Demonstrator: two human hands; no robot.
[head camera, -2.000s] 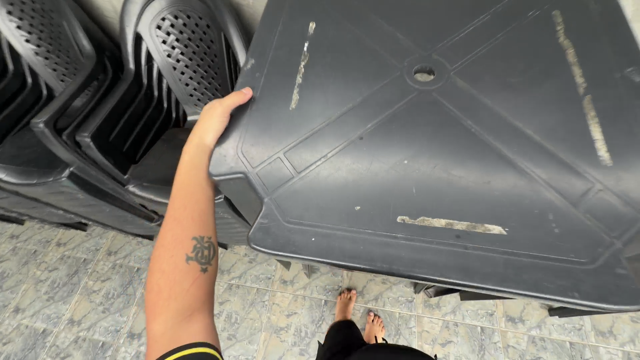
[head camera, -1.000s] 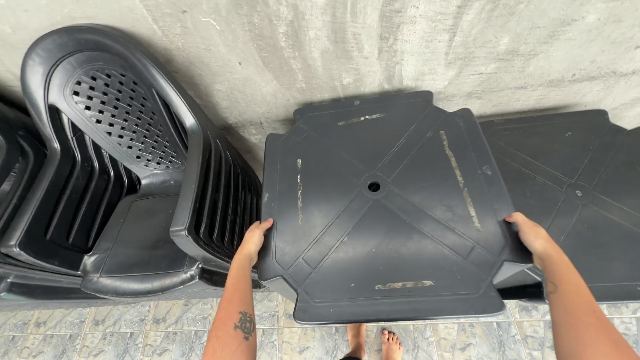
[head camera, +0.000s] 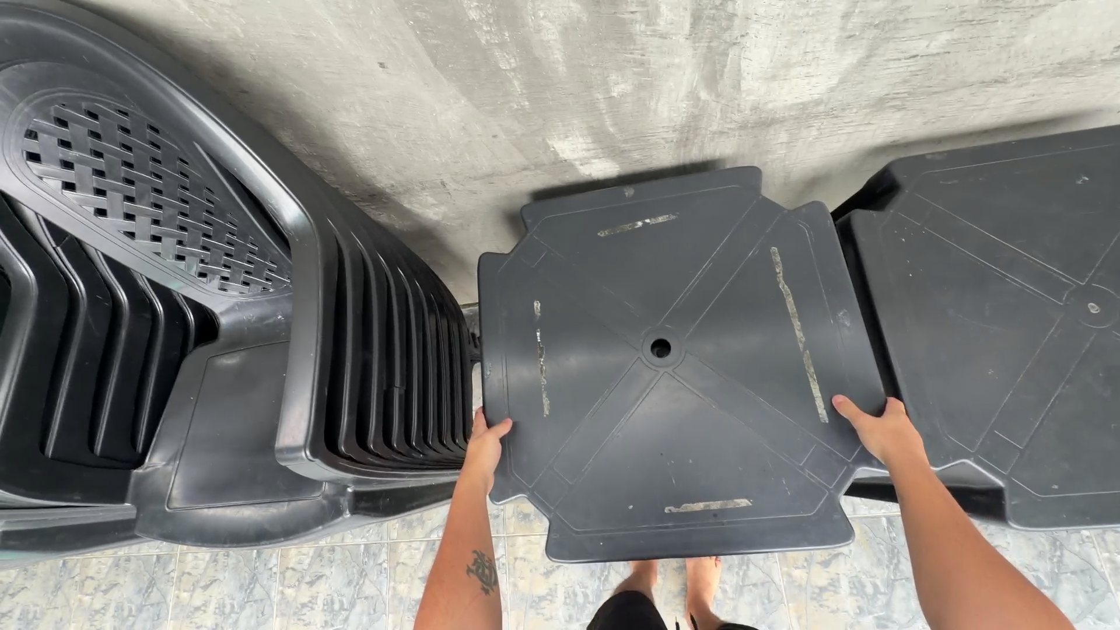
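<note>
A dark grey plastic table (head camera: 604, 385) with notched corners, a round centre hole and several worn adhesive strips lies with its top facing me, slightly turned. My left hand (head camera: 486, 448) grips its left edge near the lower corner, with the thumb on top. On the opposite edge, my right hand (head camera: 879, 429) holds on with its thumb over the rim. The undersides of the edge, the other fingers and whatever is beneath the table are hidden.
Stacked black plastic armchairs (head camera: 236, 429) stand close on the left. A second dark plastic table (head camera: 962, 350) is close on the right. Behind runs a rough grey concrete wall (head camera: 560, 87). My bare feet (head camera: 703, 582) are on the tiled floor (head camera: 332, 582) below the near edge.
Two seconds ago only my left hand showed, on the table's edge; since one second ago both hands hold it. The view has shifted to show the wall and the second table.
</note>
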